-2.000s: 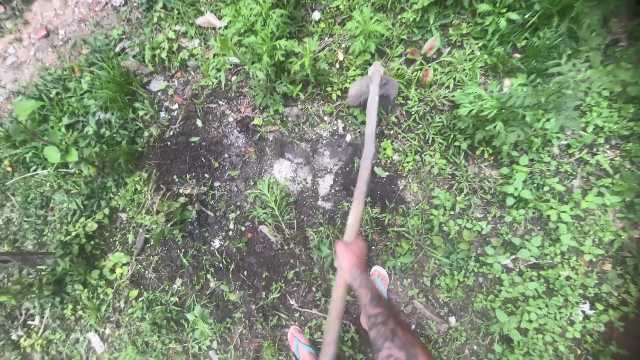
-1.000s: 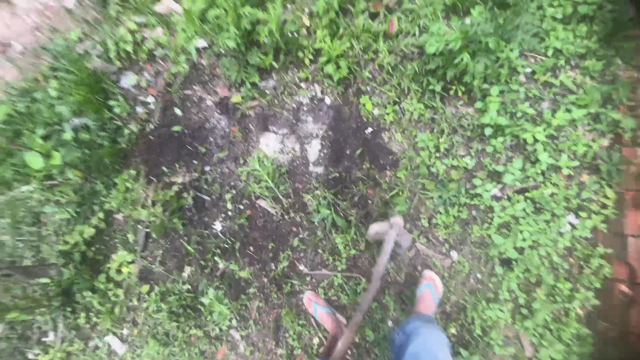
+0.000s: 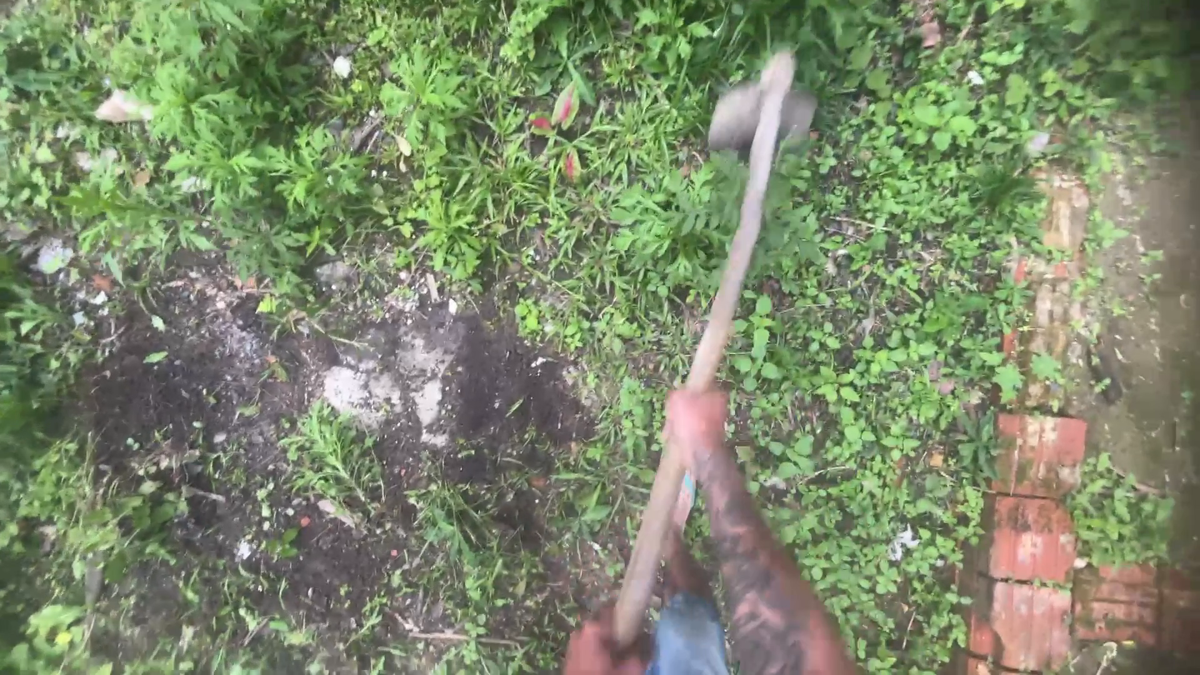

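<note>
A garden hoe with a long wooden handle [image 3: 736,267] stretches up and to the right from the bottom of the view. My right hand [image 3: 696,422] is closed around the middle of this handle. Lower down, my left hand [image 3: 600,647] grips the handle's near end, partly cut off by the frame edge. The hoe's metal blade [image 3: 761,117] is blurred and is over green weeds [image 3: 675,211] at the upper right; whether it touches the ground I cannot tell.
Dark bare soil [image 3: 506,380] with a pale stony patch [image 3: 375,389] lies at left. Red bricks [image 3: 1031,544] edge the weeds at right, beside a muddy strip [image 3: 1139,328]. My jeans leg [image 3: 687,637] and part of a sandal [image 3: 686,497] show below my right hand.
The hoe's blade has moved from near my feet out over the weeds. Both hands are now in view on the handle. The view has shifted to the right, showing more of the bricks.
</note>
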